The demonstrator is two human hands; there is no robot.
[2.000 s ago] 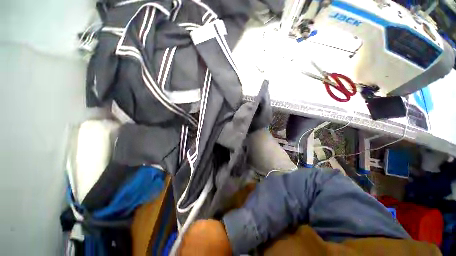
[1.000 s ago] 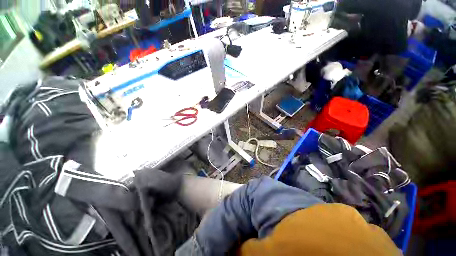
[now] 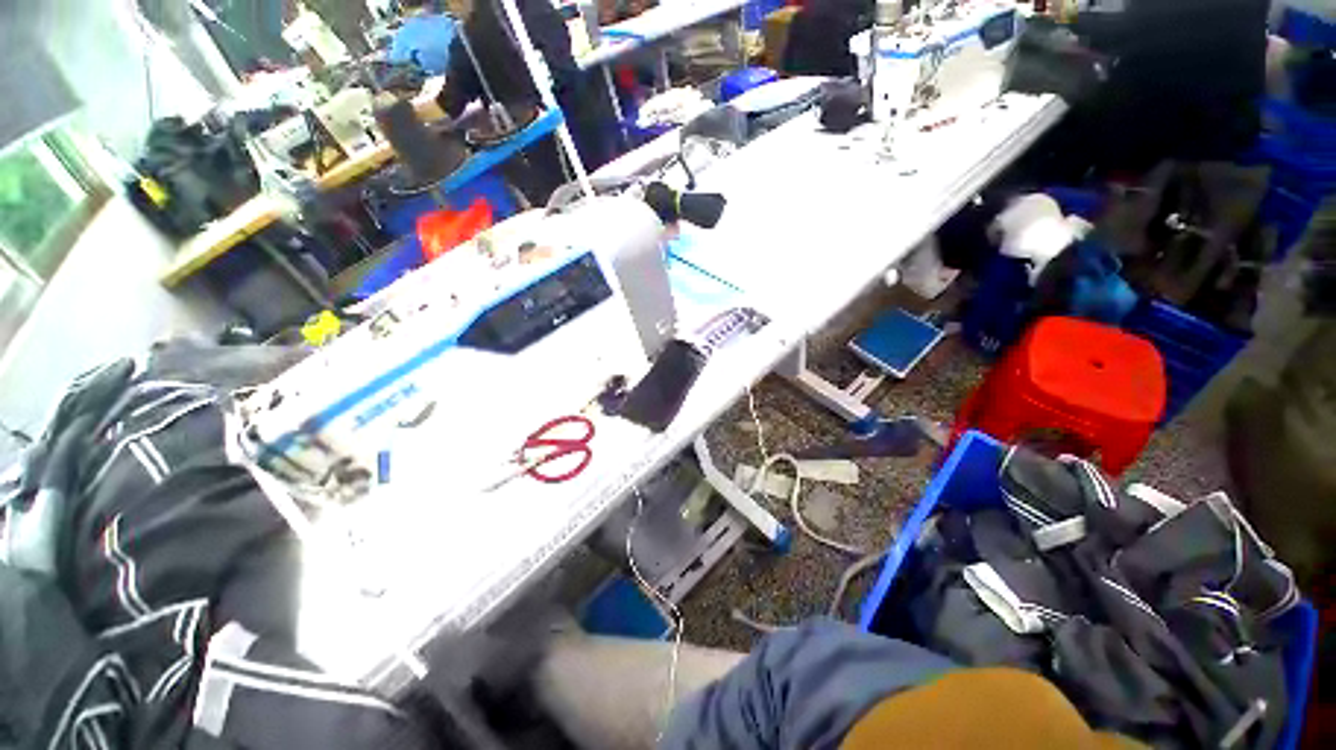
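Dark grey garments with white stripes (image 3: 264, 550) lie heaped at the left, over the left end of the white sewing table and down to the bottom edge. A pale panel shows on one of them. More grey garments (image 3: 1092, 586) with white trim fill a blue crate (image 3: 897, 564) on the floor at the lower right. My right sleeve, blue-grey with a brown upper part, crosses the bottom edge, but neither of my hands is visible. The white sewing machine (image 3: 484, 344) stands on the table. Red-handled shears (image 3: 557, 448) lie before it, beside a black flat rectangle (image 3: 662, 385).
A red stool (image 3: 1077, 384) stands behind the crate. A blue pedal (image 3: 897, 342), metal table legs and cables are under the table. A second machine (image 3: 945, 66) stands farther along. People in dark clothing (image 3: 1172, 88) are at the back.
The view has swung right and up from the garments and lap to the table, floor and crate. A hand seen at the bottom edge two seconds ago is out of the picture.
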